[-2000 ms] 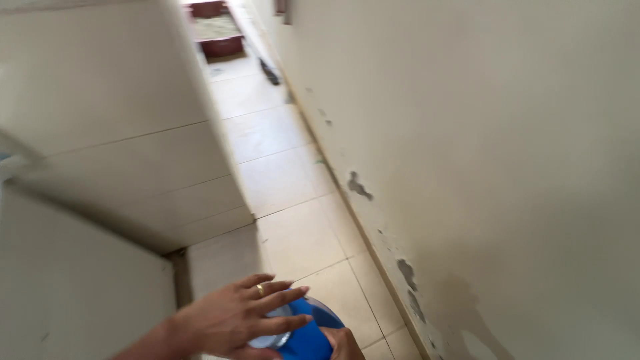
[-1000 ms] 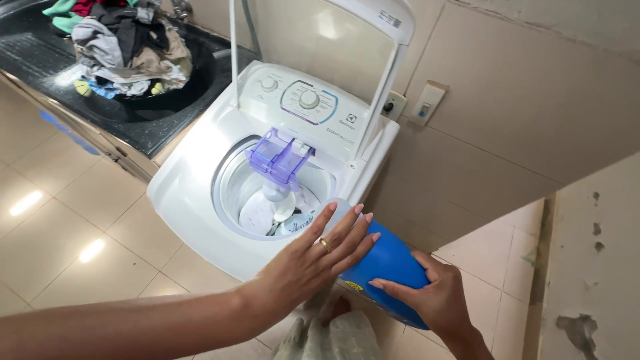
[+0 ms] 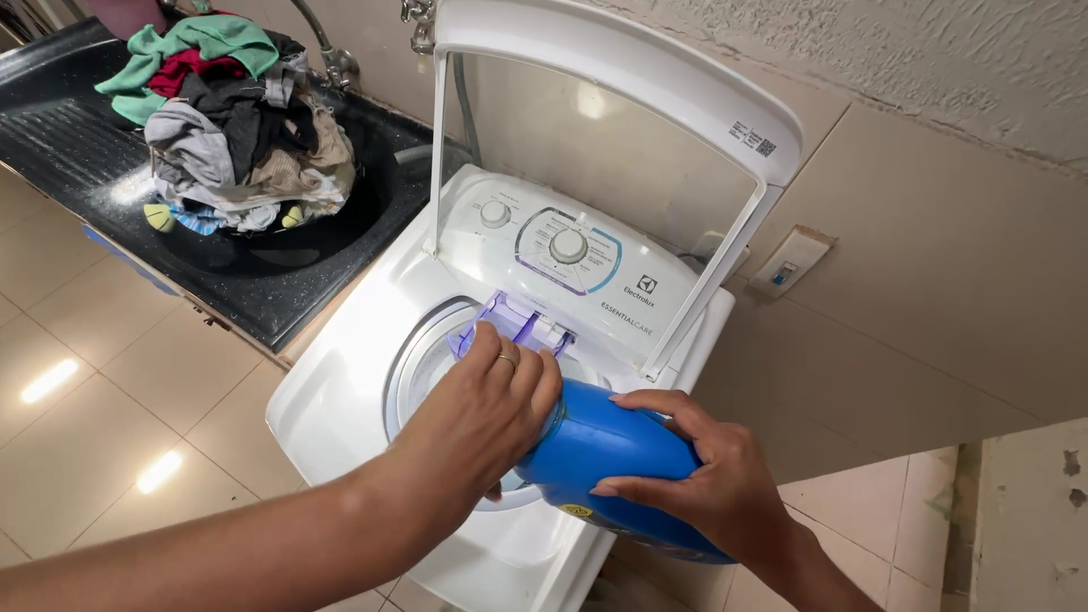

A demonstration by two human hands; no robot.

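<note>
My right hand point(image 3: 688, 472) grips the body of a blue plastic bottle point(image 3: 620, 450), which lies tilted over the front of a white Electrolux top-loading washing machine point(image 3: 340, 408). Around the bottle's neck end closes my left hand point(image 3: 501, 391), with a ring on one finger; it hides the cap or mouth. Just beyond the left fingers is a purple translucent dispenser drawer point(image 3: 510, 323), pulled out over the round tub opening. The machine's lid point(image 3: 612, 76) stands raised. Two dials are on its panel point(image 3: 569, 246).
A heap of clothes point(image 3: 238, 127) fills the basin of a black sink counter point(image 3: 68, 144) at the left. A metal tap point(image 3: 340, 64) stands behind it. A wall switch point(image 3: 790, 262) is right of the lid; tiled floor point(image 3: 93, 408) lies below.
The view has swung from a passage to the washing machine and come closer. The bottle's neck end and my left hand are now beside the dispenser drawer.
</note>
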